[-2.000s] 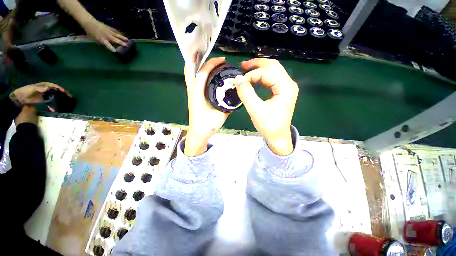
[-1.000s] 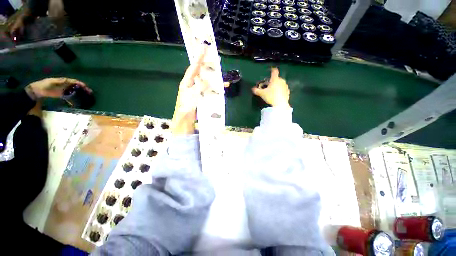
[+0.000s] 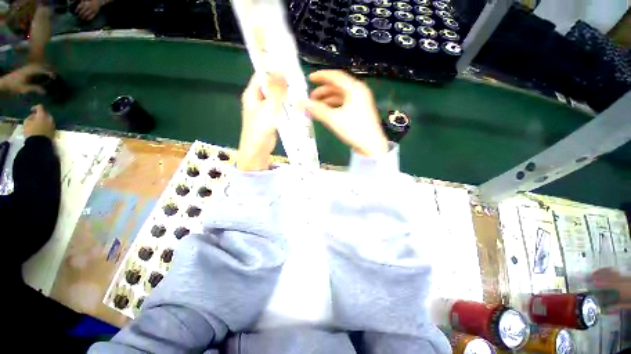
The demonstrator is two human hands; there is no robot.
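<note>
My left hand (image 3: 260, 119) holds a long off-white perforated strip (image 3: 266, 34) upright over the belt; it is blurred and very bright. My right hand (image 3: 344, 109) is at the strip's right side, fingers bent with the fingertips at its edge. I cannot tell whether the right fingers pinch a small part. A black cylindrical housing (image 3: 397, 122) with a pale ring at its top stands on the green belt, just right of my right hand and apart from it.
Another black housing (image 3: 131, 113) is on the green belt (image 3: 470, 128) at left. A black crate holds silver-topped housings (image 3: 405, 29) beyond. A perforated tray (image 3: 160, 230) lies at left. Red cans (image 3: 477, 320) lie at lower right. Coworkers' hands (image 3: 38, 123) are at left; another hand is at right.
The housing I held at first now stands on the belt, released. My right hand has moved from the belt back to the strip. A coworker's hand has left a housing at left.
</note>
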